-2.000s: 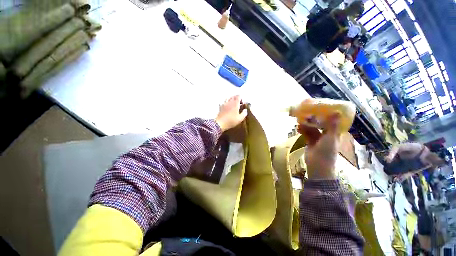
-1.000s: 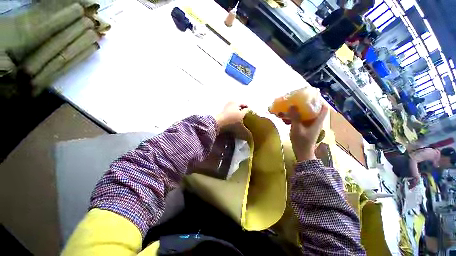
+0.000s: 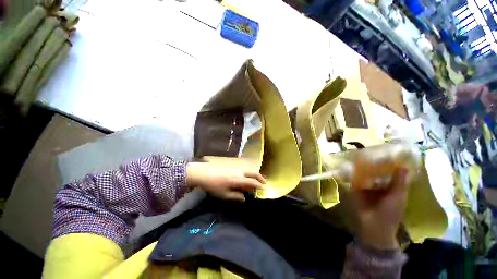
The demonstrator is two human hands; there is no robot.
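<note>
A khaki bag body (image 3: 280,147) stands open at the table's near edge, its yellower inside facing up. A dark brown patch (image 3: 218,132) with small print is on its left face. My left hand (image 3: 229,177) lies on the bag's near rim, its fingers at the edge. My right hand (image 3: 379,199) holds the glue bottle (image 3: 384,163), blurred, with amber contents. Its pale nozzle points left, close to the bag's right rim; I cannot tell if it touches. A second khaki bag body (image 3: 311,133) stands just to the right.
A blue tray (image 3: 239,28) with small parts is at the back. Rolled khaki pieces (image 3: 35,52) lie far left. A grey-white sheet (image 3: 117,147) lies left. A brown board (image 3: 383,87), a flat panel with a dark square (image 3: 354,113) and yellow-green pieces (image 3: 428,204) are at right.
My left hand has moved from the bag's far corner to its near rim. My right hand has brought the bottle down and right, nozzle toward the bag. The view has shifted.
</note>
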